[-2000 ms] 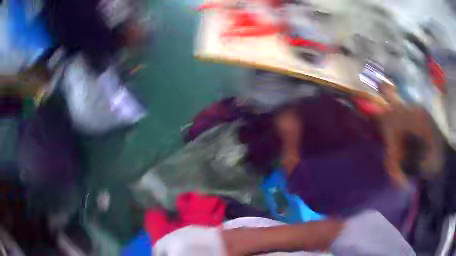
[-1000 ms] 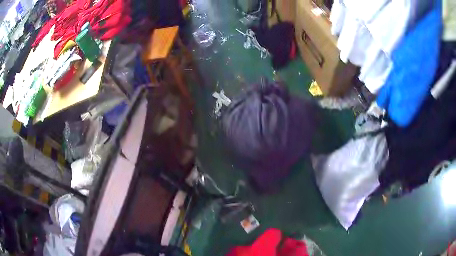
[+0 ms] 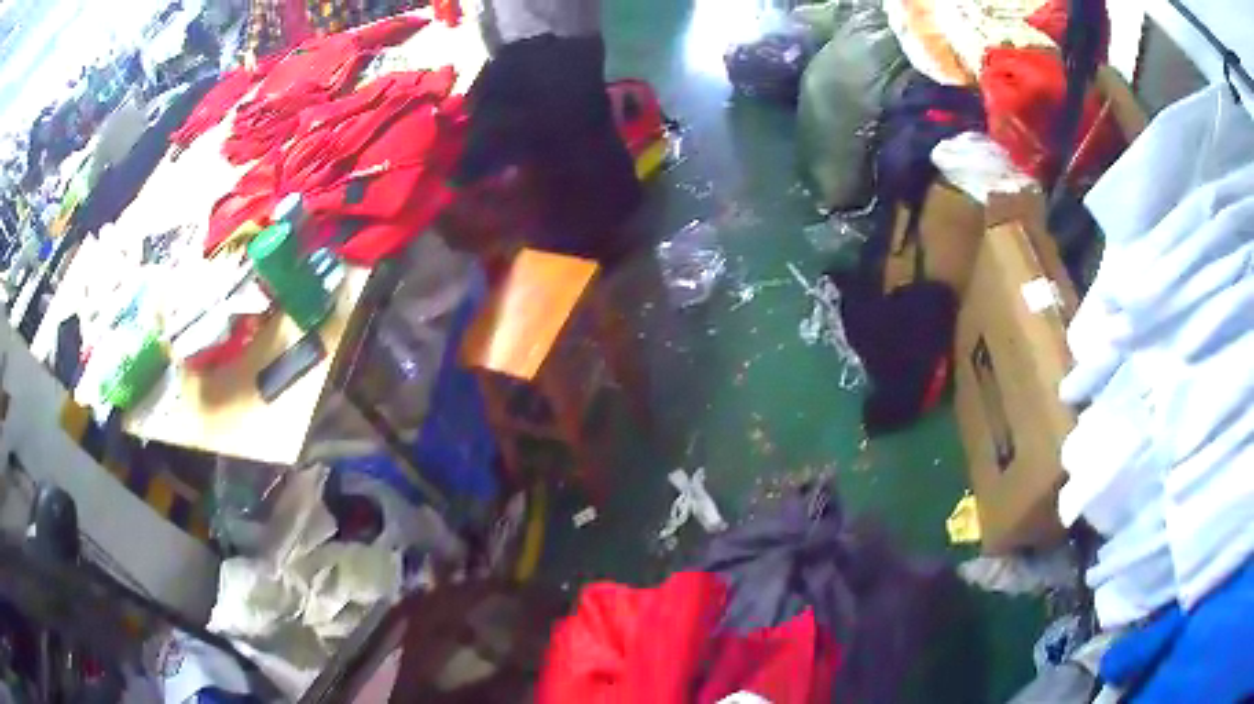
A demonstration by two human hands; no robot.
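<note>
A bundle of bright red cloth shows at the bottom middle, nearest in front of me and cut off by the lower edge. A small white patch shows at its lower rim; I cannot tell what it is. Neither of my hands can be made out. A dark grey-purple cloth bundle lies on the floor just beyond the red cloth.
An orange wooden stool stands left of the middle. A table with red garments, a phone and green objects is at the left. A person in dark clothing stands beside it. A cardboard box and stacked pale garments line the right.
The view has moved forward along the floor. The stool and grey-purple bundle are nearer, the red cloth shows larger, and a standing person has come into view.
</note>
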